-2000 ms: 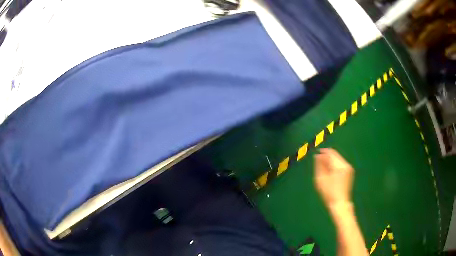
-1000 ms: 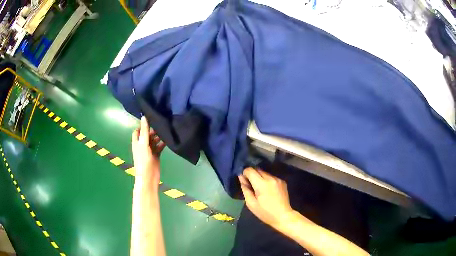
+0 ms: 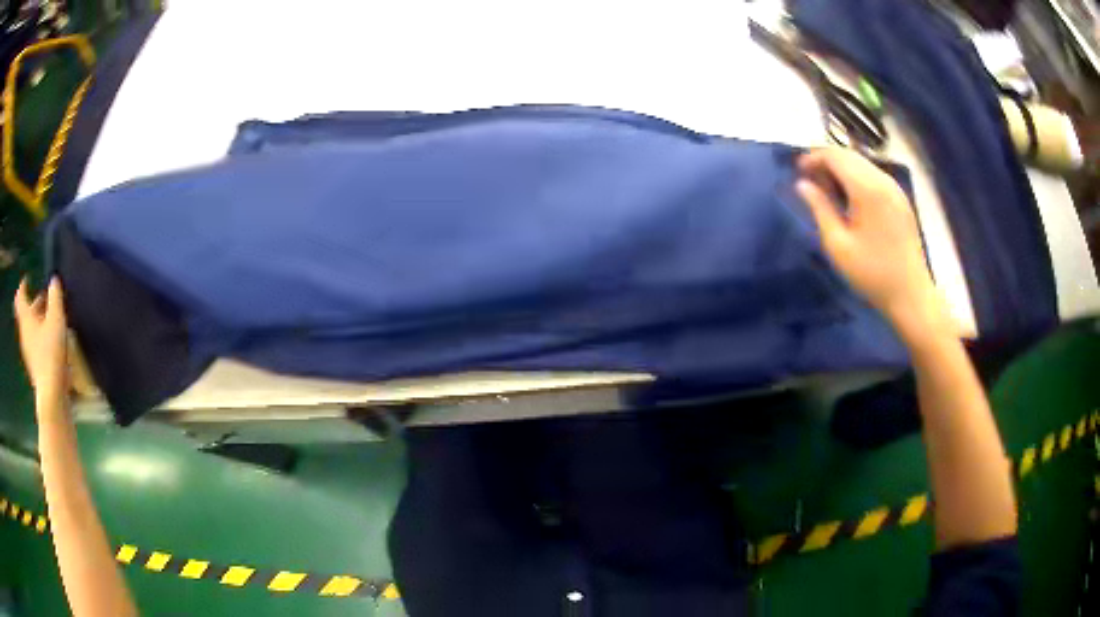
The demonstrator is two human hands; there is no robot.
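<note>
Navy trousers [image 3: 458, 229] lie lengthwise along the front edge of the white table. A black pocket bag [image 3: 127, 325] hangs at their left end over the table edge. My left hand [image 3: 46, 331] is at the far left, its fingertips at the left end of the trousers beside the pocket bag. My right hand [image 3: 869, 229] is at the right end of the trousers, thumb and fingers curled at the cloth's upper edge. Both hands are slightly blurred.
Shears with dark handles [image 3: 854, 118] lie at the back right beside a bright green item. A second navy garment [image 3: 983, 181] drapes over the right table end. The white table top [image 3: 483, 54] shows behind the trousers. Striped tape marks the green floor.
The trousers now lie flatter and straighter along the table. My right hand has moved from near the gathered cloth to the right end. My left hand stays at the left end. The view has turned.
</note>
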